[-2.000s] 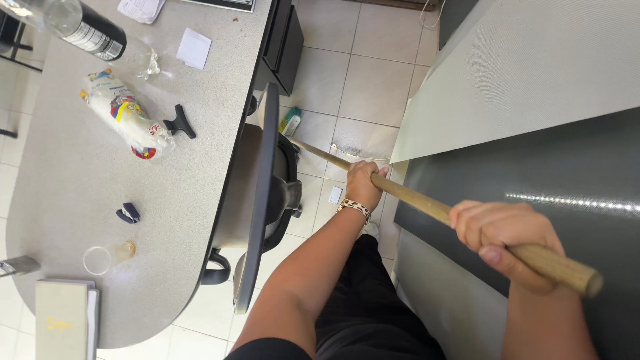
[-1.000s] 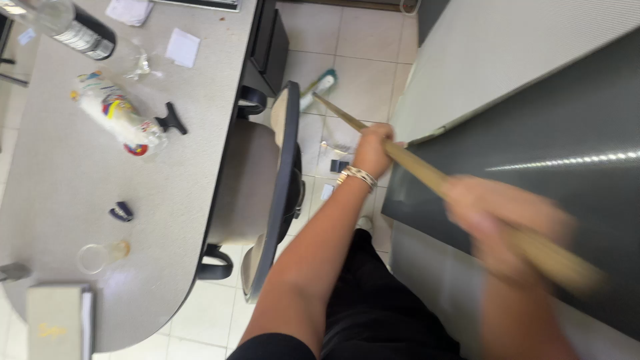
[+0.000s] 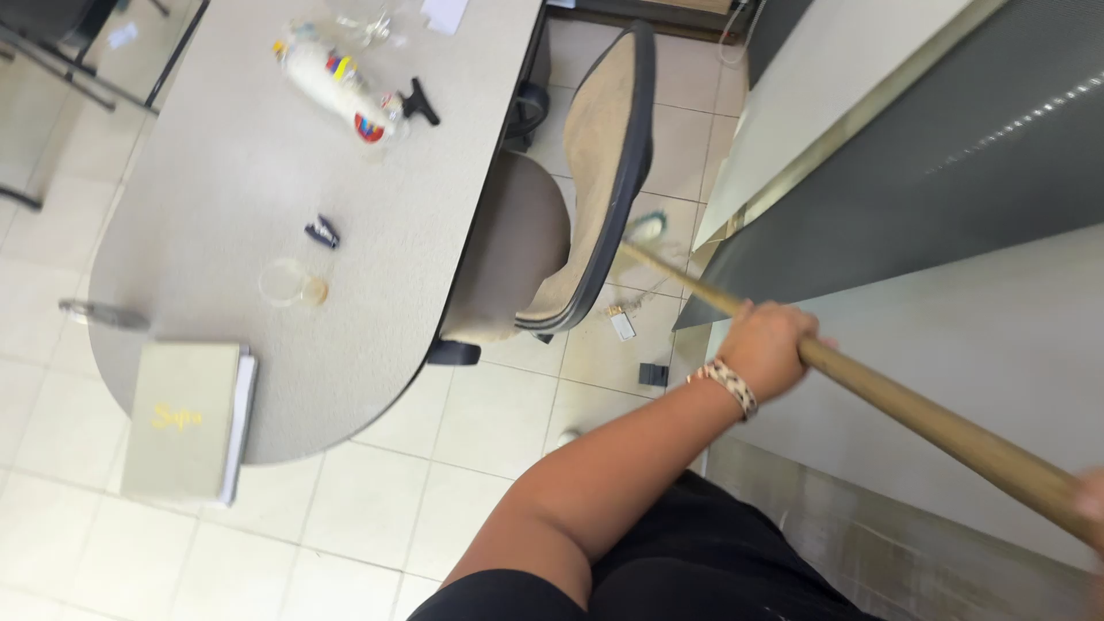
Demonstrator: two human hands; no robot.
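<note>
A long wooden pole [image 3: 914,405] runs from the right edge down towards the floor. My left hand [image 3: 768,349], with a patterned bracelet at the wrist, is closed around its middle. My right hand [image 3: 1091,509] is at the right edge near the upper end of the pole, mostly cut off and blurred; its grip is not clear. The pole's far end passes beside the chair back, near a white and green brush head [image 3: 647,226] on the tiles. Small debris, a white rectangular piece [image 3: 622,325] and a dark block [image 3: 654,374] lie on the floor.
An office chair [image 3: 604,172] stands against the rounded grey table [image 3: 379,302]. On the table are a plastic-wrapped package [image 3: 323,78], a stapler [image 3: 323,231], a clear cup [image 3: 285,283] and a thick book [image 3: 181,423] overhanging the edge. Grey panels [image 3: 906,172] border the right.
The view has shifted and turned. My right hand has moved to the frame's right edge, while my left hand stays around the pole. The dark block and white piece now show more plainly on the floor.
</note>
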